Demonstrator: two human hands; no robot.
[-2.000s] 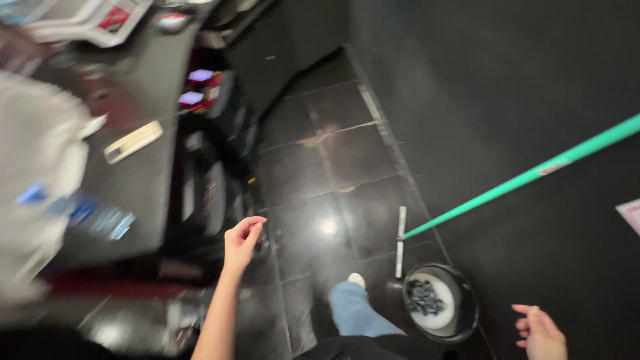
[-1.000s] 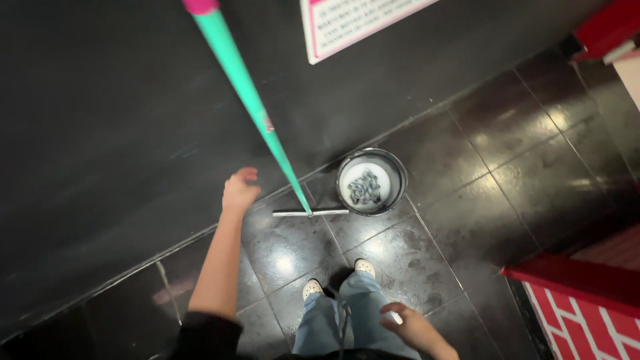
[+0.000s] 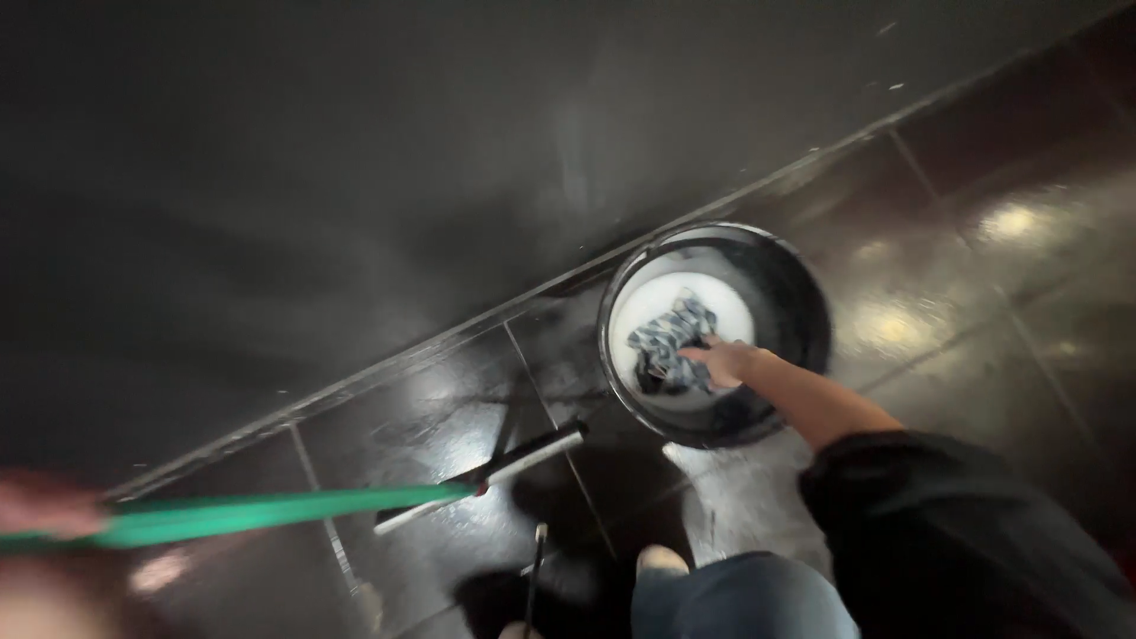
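Note:
My right hand [image 3: 728, 362] reaches into a black bucket [image 3: 803, 306] and touches a wet grey-and-white patterned cloth [image 3: 670, 342] lying in whitish, foamy water; whether the fingers have closed on it cannot be told. At the left edge my left hand [image 3: 53, 504], blurred, is wrapped around the green pole [image 3: 293, 513] of a floor squeegee. The squeegee's head [image 3: 524, 461], a long straight blade, rests on the dark tiled floor to the left of the bucket.
A black wall [image 3: 355, 177] runs diagonally behind the bucket, which stands close to its base. Wet-looking dark floor tiles [image 3: 958, 319] reflect lights on the right. My legs in blue jeans [image 3: 745, 595] and the tip of a light shoe [image 3: 661, 559] are at the bottom.
The right hand has gone down into the bucket to the cloth. The left hand, empty-looking a second ago, has taken hold of the green pole, which now slants low to the left. The view is closer to the floor.

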